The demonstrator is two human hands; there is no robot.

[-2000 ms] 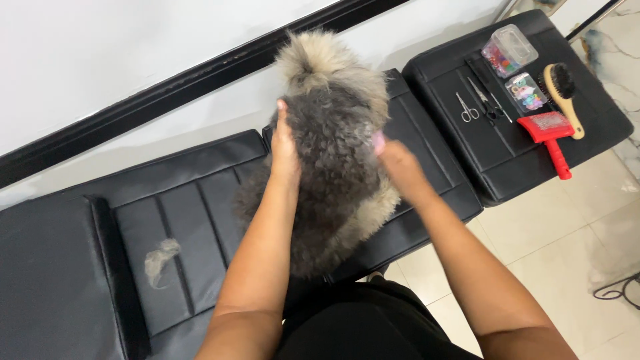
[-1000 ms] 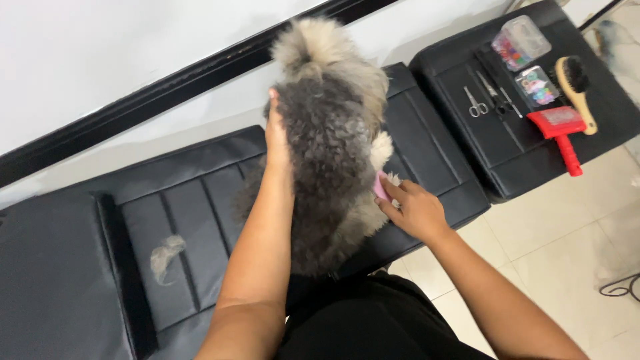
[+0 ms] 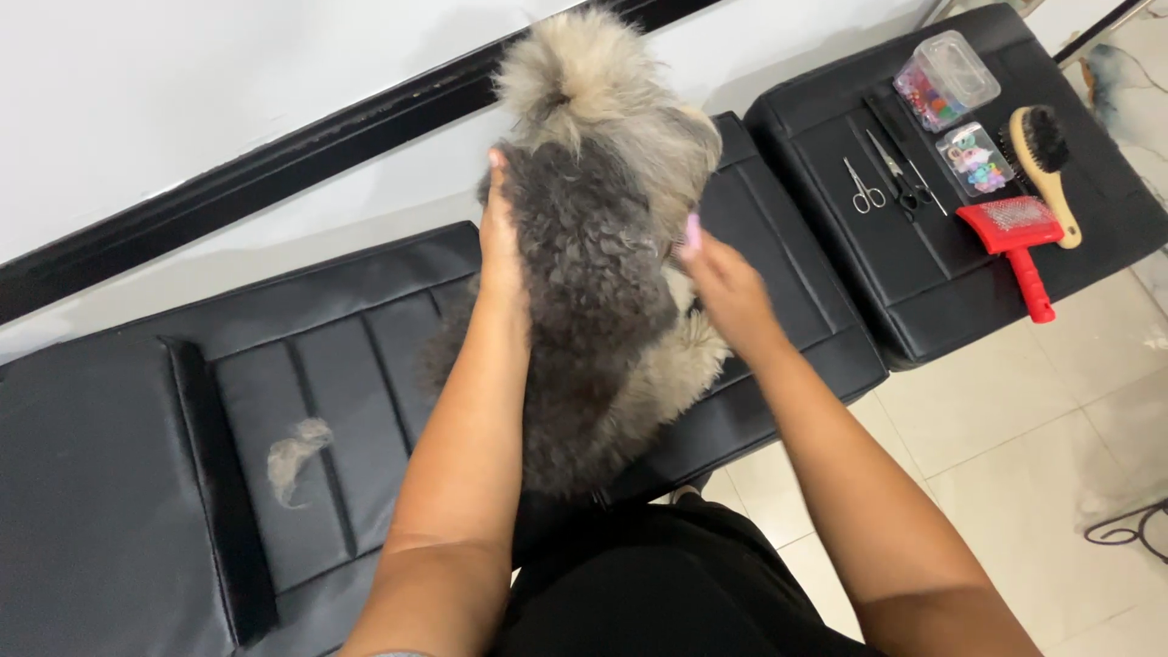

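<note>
A fluffy grey and cream dog [image 3: 593,255] sits on the black padded bench [image 3: 338,356], its back toward me and its head at the top. Against the dog's left flank and shoulder lies my left hand [image 3: 500,237], its fingers partly hidden by fur. My right hand [image 3: 730,292], at the dog's right side near the chest, grips a small pink grooming tool [image 3: 693,234], mostly covered by fur and fingers. The tool's working end touches the long cream fur; its exact kind cannot be told.
A tuft of loose fur [image 3: 297,456] lies on the bench at left. On the right cushion [image 3: 821,164] are small scissors [image 3: 862,189], longer black-handled scissors [image 3: 894,178], a red slicker brush [image 3: 1015,233], a wooden-handled brush [image 3: 1040,164] and plastic boxes [image 3: 949,78] of small colourful items.
My right hand with the pink tool has moved up along the dog's right side since one second ago. My left hand stays on the dog's left side.
</note>
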